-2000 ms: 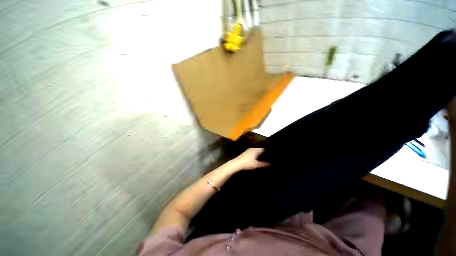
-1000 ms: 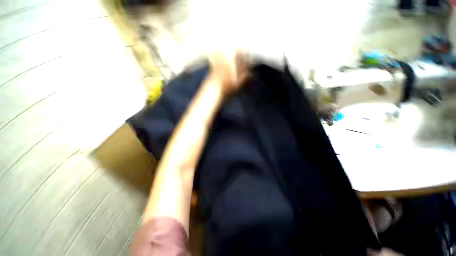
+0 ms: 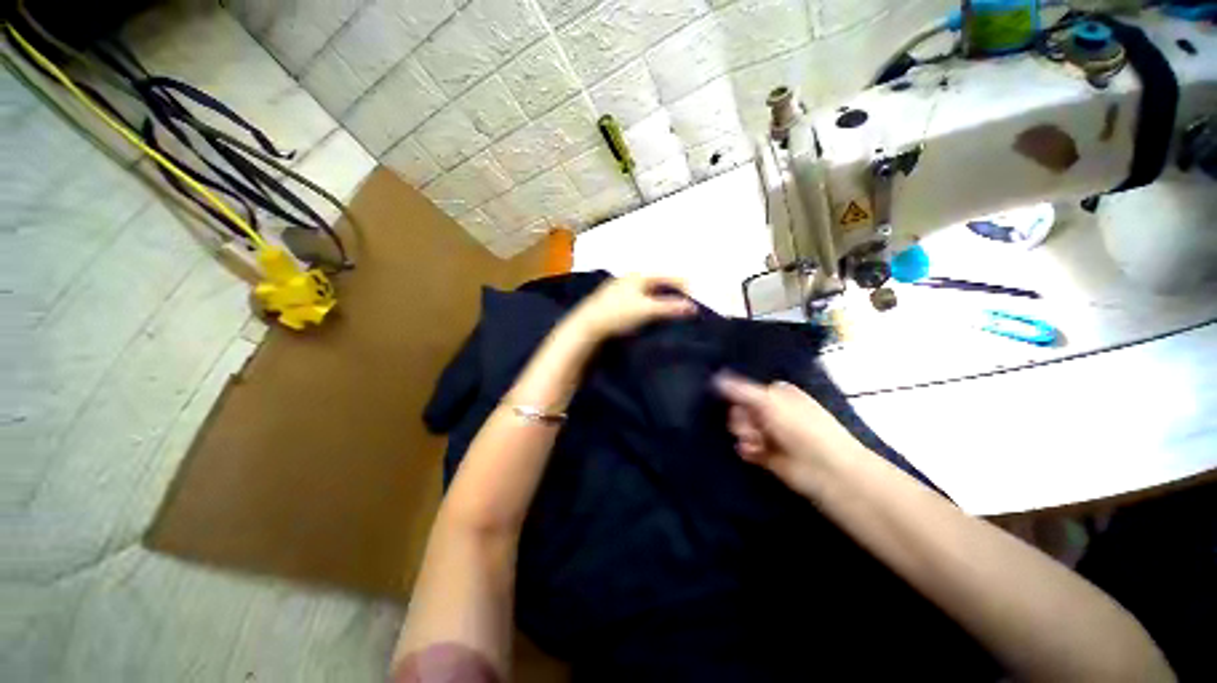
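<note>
A dark garment [image 3: 627,494] hangs over the table's left part and down towards me, its upper edge beside the sewing machine's needle area. My left hand [image 3: 634,304] grips the cloth near its top edge, fingers bent over a fold. My right hand [image 3: 781,430] is lower and to the right, fingers curled on the cloth; its fingertips are blurred. The cream-white sewing machine [image 3: 948,160] stands at the upper right. Its presser foot [image 3: 817,296] is just beyond the cloth's top right corner; whether cloth lies under it is unclear.
A blue looped tool [image 3: 1021,327], a thin black stick [image 3: 981,286] and a blue disc [image 3: 910,263] lie right of the needle area. A brown cardboard sheet [image 3: 334,387] extends at left, beneath a yellow plug [image 3: 294,294] and cables. A screwdriver [image 3: 615,143] is against the wall.
The view has swung right to the machine. The garment has moved from a long stretched strip to a heap by the needle area. Both hands now show on it.
</note>
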